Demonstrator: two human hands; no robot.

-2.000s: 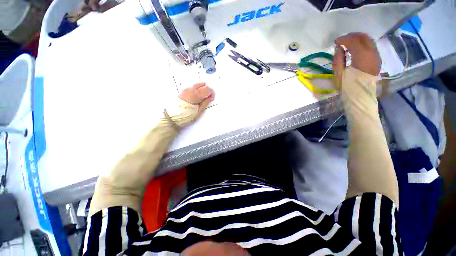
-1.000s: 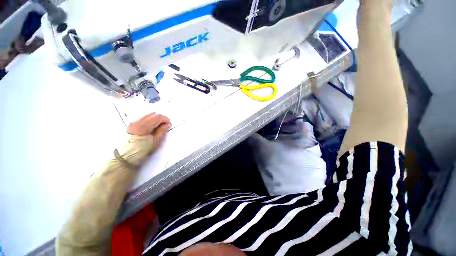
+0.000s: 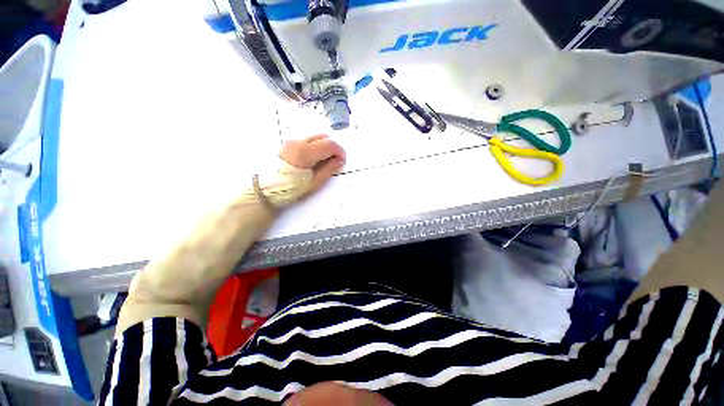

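Note:
My left hand [image 3: 313, 158] rests on the white table, just below the presser foot and needle area [image 3: 327, 93] of the sewing machine. Its fingers are curled together; whether something small is held under them cannot be told. My right hand is out of the picture; only my right forearm shows at the right edge. Thread snips [image 3: 406, 107] lie on the table right of the needle area. Fabric shears [image 3: 528, 162] with one green and one yellow handle loop lie beside them, blades pointing left.
The sewing machine [image 3: 444, 51] with JACK lettering stands behind the tools. A measuring scale [image 3: 413, 230] runs along the table's front edge. Pale garment panels [image 3: 516, 285] and navy cloth [image 3: 595, 305] hang below the table on the right. A red-orange bin or stool [image 3: 230, 313] is below left.
My right hand was by the shears two seconds ago, then reached up and right; now it is out of the picture. The view swung right and back. My left hand stays by the needle area.

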